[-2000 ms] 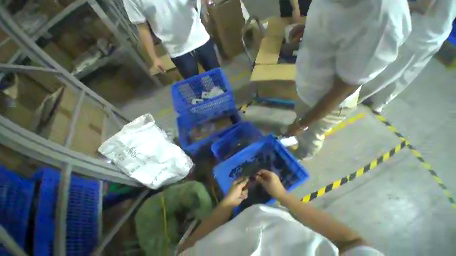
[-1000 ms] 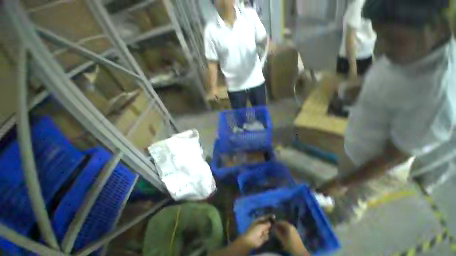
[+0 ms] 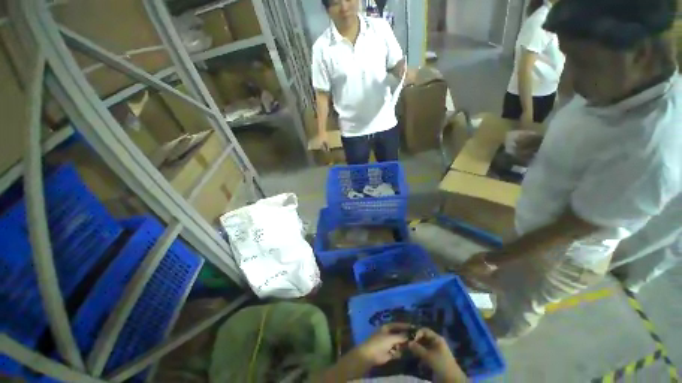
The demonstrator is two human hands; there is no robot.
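A blue tote [image 3: 363,317] stands low in front of me with many small black parts [image 3: 449,323] loose in it. My left hand [image 3: 383,345] is over the tote, its fingers closed on a small black part [image 3: 410,334]. My right hand [image 3: 432,350] is beside it, its fingertips at the same part. The two hands nearly touch. The part is too small and partly covered to tell its shape.
A smaller blue tote [image 3: 366,267] and blue mesh crates [image 3: 366,206] stand behind. A white sack [image 3: 271,247] and green sack [image 3: 232,344] are at left beside grey racking [image 3: 131,179]. A person [image 3: 598,164] leans close at right, near an open carton [image 3: 478,191]; other people stand behind.
The view has swung up and left since two seconds ago, so the tote and hands sit lower in the picture. Both hands stay together over the tote.
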